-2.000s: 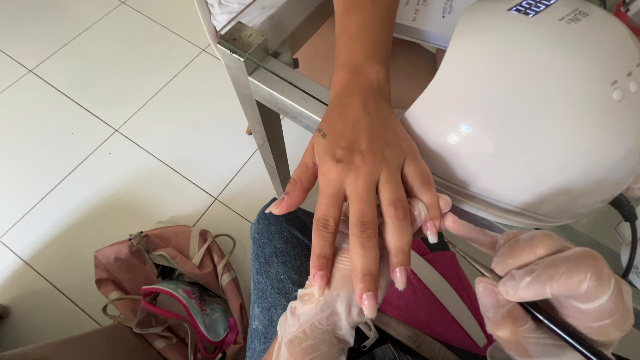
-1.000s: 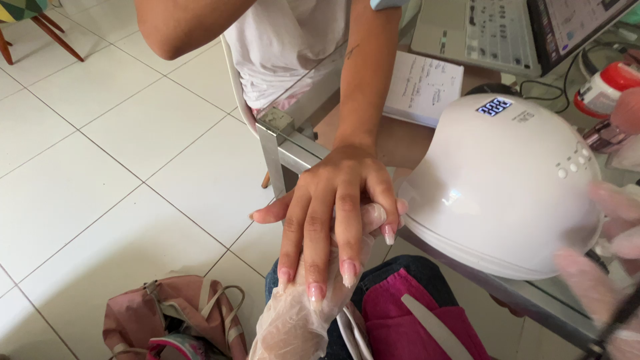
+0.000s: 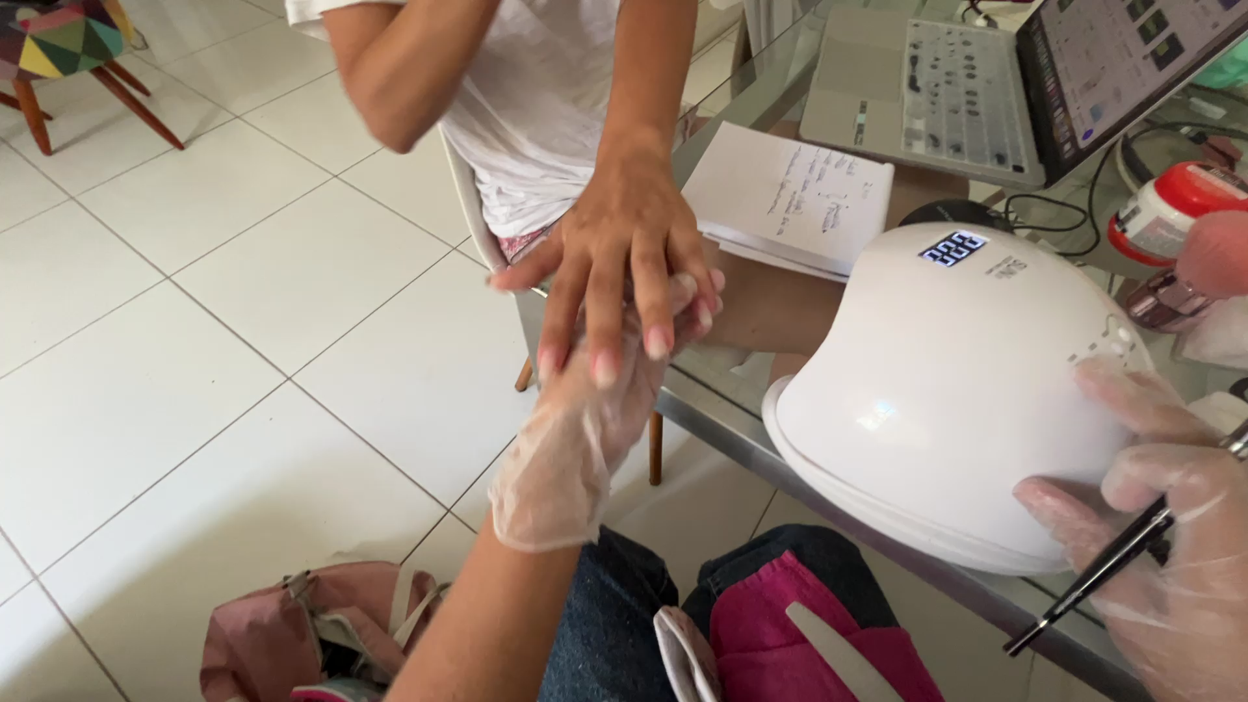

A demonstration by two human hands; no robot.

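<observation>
My left hand (image 3: 595, 429), in a clear plastic glove, is under the other person's hand (image 3: 619, 253) and holds it near the fingers, palm down. That hand's fingers are spread, with long pink and pale nails. My right hand (image 3: 1160, 526), also gloved, holds a thin black brush handle (image 3: 1092, 580) at the right edge; its fingertips touch or hover over the side of a white domed nail lamp (image 3: 955, 409) with a lit display. Across my lap lie a magenta cloth (image 3: 780, 634) and a pale nail file (image 3: 838, 648).
On the glass table (image 3: 721, 400) are a paper pad with handwriting (image 3: 790, 200), an open laptop (image 3: 936, 97), a red-lidded jar (image 3: 1170, 210), a pink brush (image 3: 1209, 258) and cables. A pink bag (image 3: 283, 624) lies on the tiled floor. A patterned chair (image 3: 68, 44) stands far left.
My right hand has moved from beside the other person's fingers to the lamp, still with the brush. My left hand and the held hand have moved away from above my lap. The view has shifted.
</observation>
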